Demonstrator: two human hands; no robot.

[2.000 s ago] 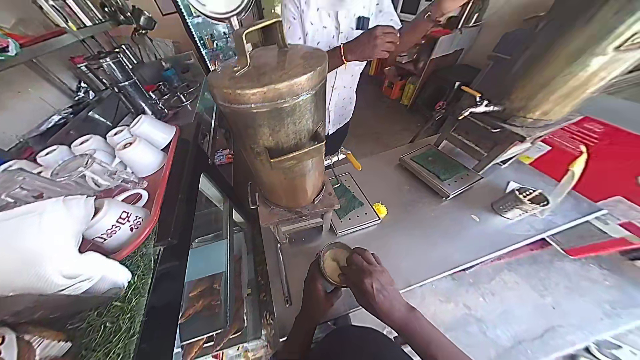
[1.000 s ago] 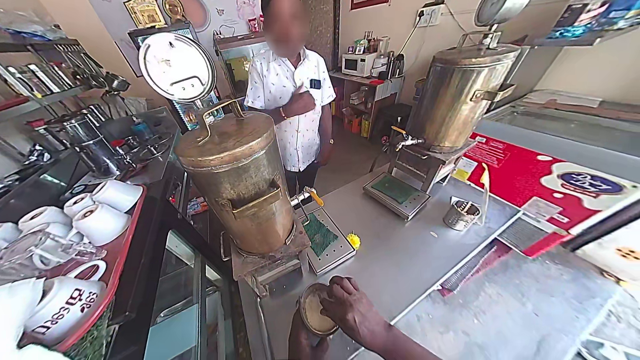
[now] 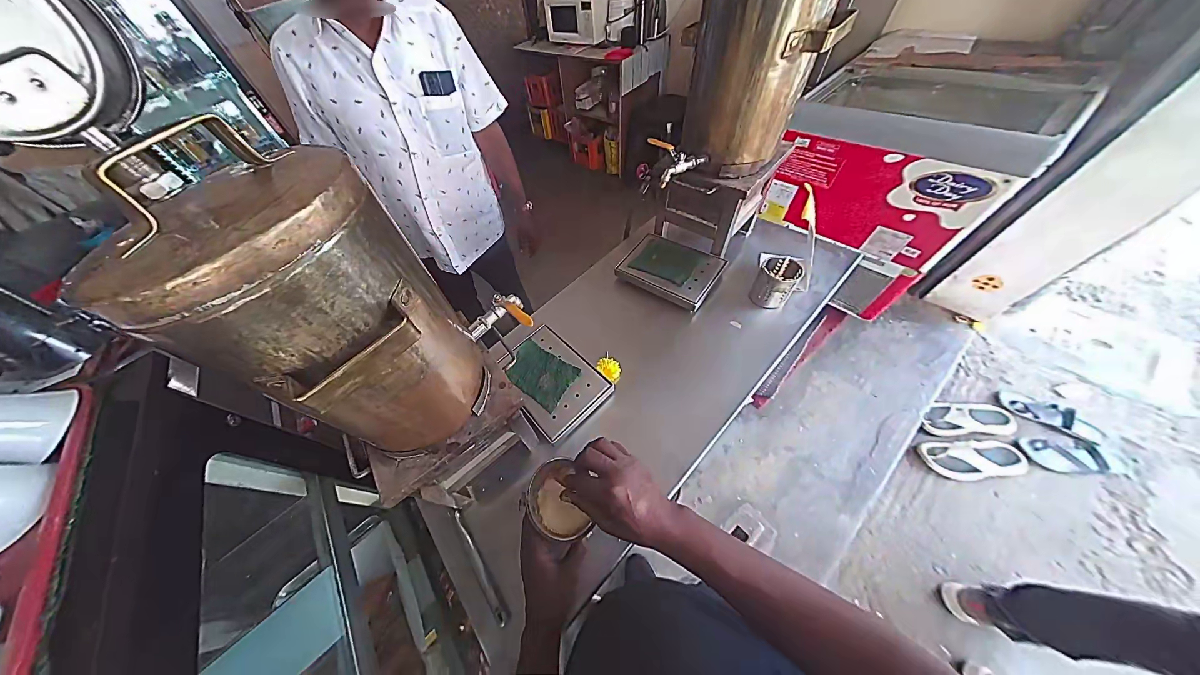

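My left hand [image 3: 551, 572] holds a round metal cup [image 3: 555, 502] from below, low in the middle of the view. Inside the cup is a pale tan content [image 3: 561, 514]. The fingers of my right hand [image 3: 619, 489] are pinched together at the cup's right rim and reach over its mouth; whether they hold anything is hidden. Just beyond the cup lies a perforated drip tray [image 3: 586, 405] with a green mat [image 3: 544, 373], under the orange-handled tap [image 3: 511, 311] of a large brass urn [image 3: 281, 300]. A yellow flower [image 3: 608, 368] rests at the tray's right edge.
A steel counter [image 3: 694, 375] carries a second urn [image 3: 755, 84], another drip tray [image 3: 671, 270] and a small metal container [image 3: 776, 281]. A person in a patterned white shirt [image 3: 403, 122] stands behind it. A red freezer [image 3: 844, 178] is at right; sandals [image 3: 971, 459] lie on the ground.
The view has shifted, bringing the sandals and freezer side into sight. The other person's hand, at the chest one second ago, now hangs down. My hands stay at the cup.
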